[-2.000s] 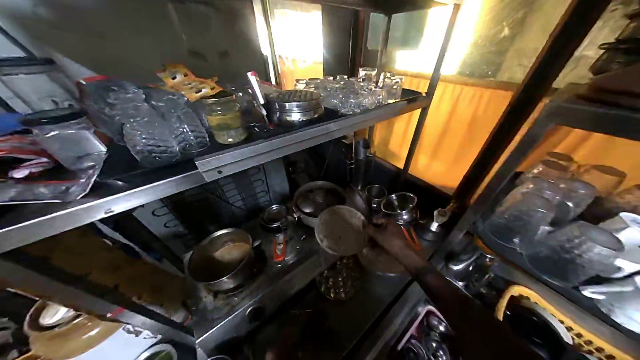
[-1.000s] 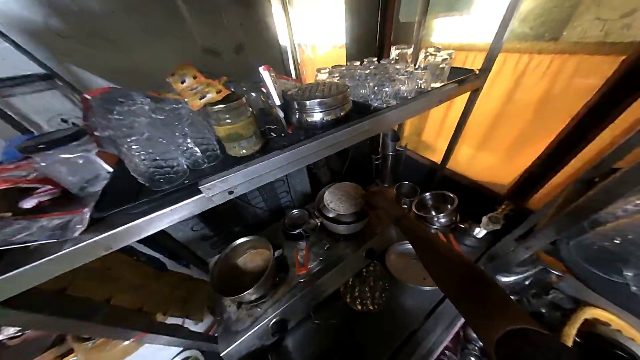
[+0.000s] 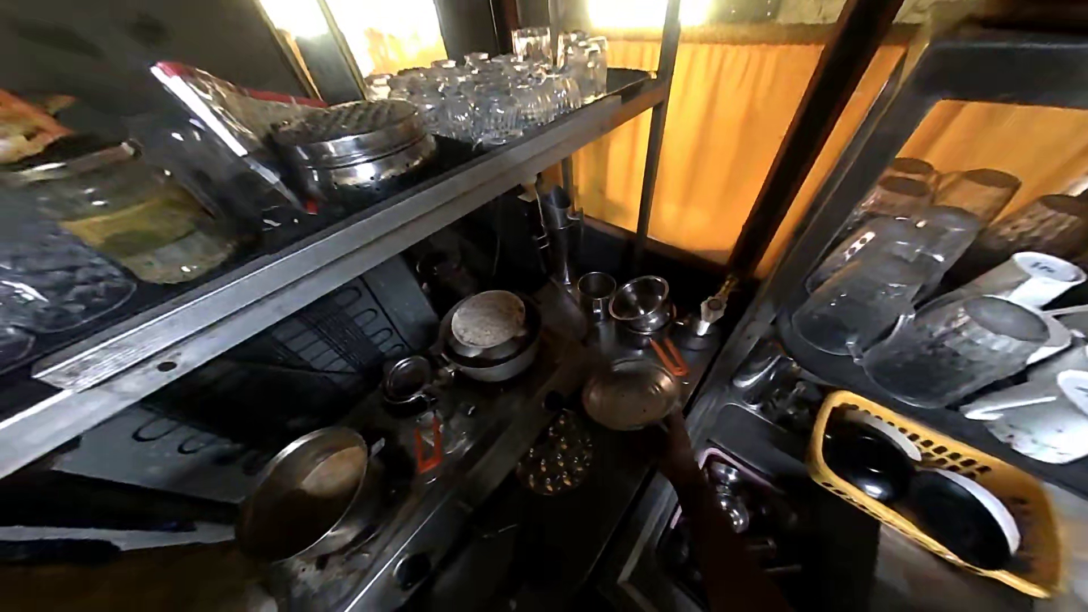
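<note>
My right hand (image 3: 673, 438) is at the lower right rim of a shallow round metal pan (image 3: 631, 393) and grips that rim; its fingers are dark and partly hidden. A small light-coloured pan (image 3: 488, 320) lies inside a larger metal pot (image 3: 497, 367). Behind my right hand stand a metal cup (image 3: 597, 293), a steel bowl (image 3: 640, 303) and orange-red handles (image 3: 670, 357). A deep pan (image 3: 306, 493) sits on the stove at the lower left. Below the shallow pan is a dark round thing with shiny spots (image 3: 557, 455). My left hand is out of view.
A metal shelf (image 3: 340, 246) crosses above the stove, bearing glasses (image 3: 501, 93), a steel steamer-like container (image 3: 357, 144) and a jar (image 3: 140, 221). Plastic jugs (image 3: 956, 348) stand on the right rack above a yellow basket (image 3: 935, 455) of bowls. A dark post (image 3: 807, 127) slants behind.
My right hand has let go of the small light-coloured pan, which was held two seconds ago and now lies in the pot. The hand has moved to the shallow pan's rim. The view has shifted right.
</note>
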